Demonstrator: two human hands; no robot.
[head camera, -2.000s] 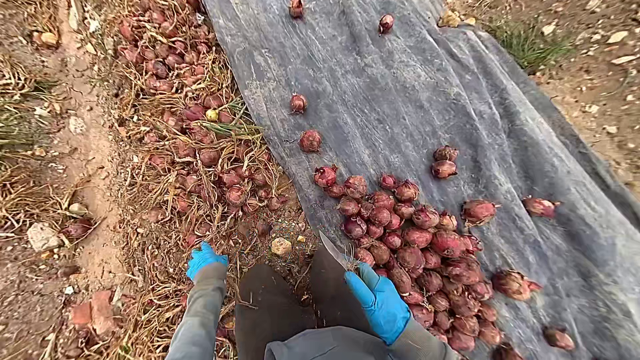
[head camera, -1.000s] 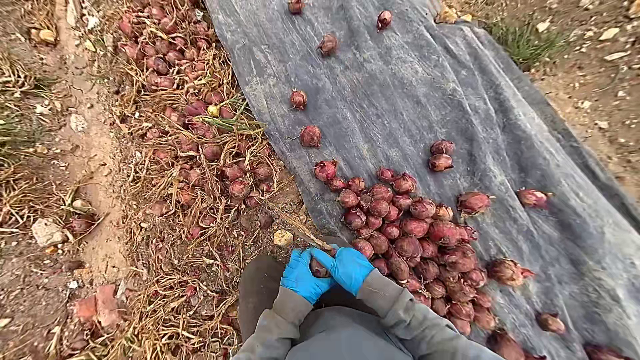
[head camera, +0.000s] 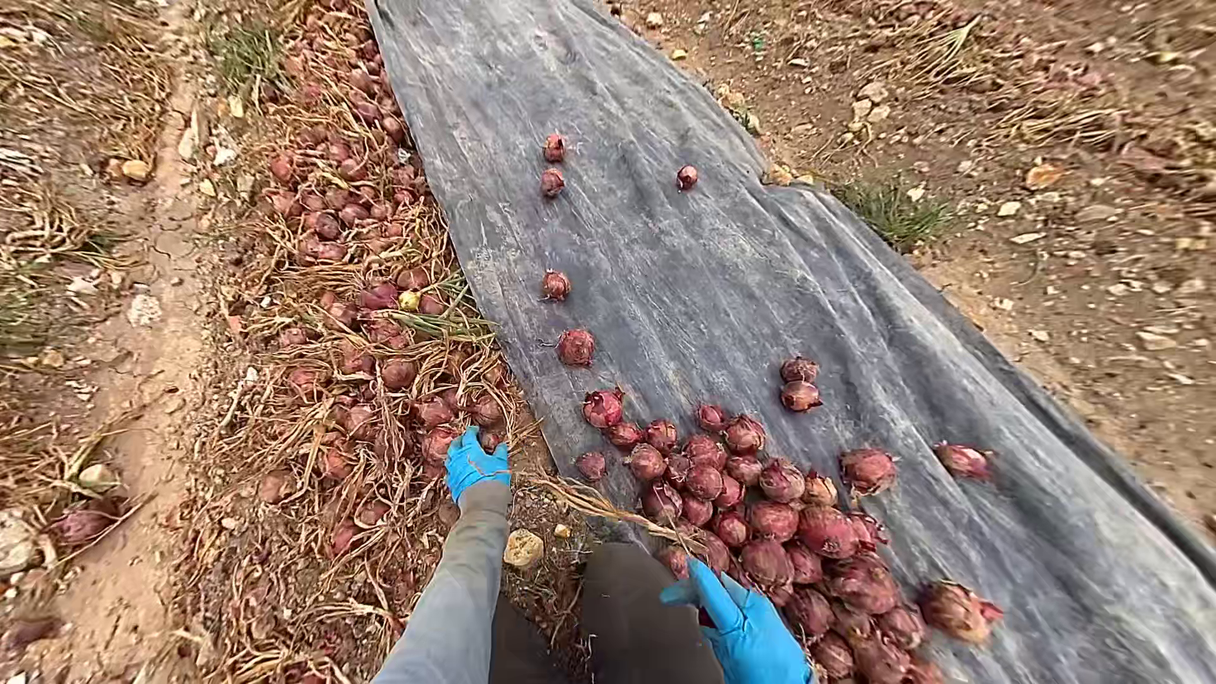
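Note:
My left hand (head camera: 477, 465), in a blue glove, reaches into the row of red onions with dry tops. A red onion (head camera: 489, 439) lies between its fingertips and thumb; whether it is gripped is unclear. My right hand (head camera: 741, 622), also gloved, is low over the near edge of the onion pile (head camera: 769, 522), its fingers partly curled. Something dark red shows beside its palm, and no knife blade can be made out. Long dry onion stalks (head camera: 608, 508) stretch from near my left hand to the pile, just above my right fingertips.
A grey fabric sheet (head camera: 665, 275) runs diagonally away, with loose onions such as this one (head camera: 576, 348) scattered on it. Unsorted onions and straw (head camera: 351, 313) line its left side. A pale stone (head camera: 523, 548) lies by my legs. Stony soil (head camera: 1073, 247) borders the sheet's right.
One second ago my hands were together at dry stalks; now they are apart, the left out at the onion row and the right by the pile. Two seconds ago my right hand held a knife.

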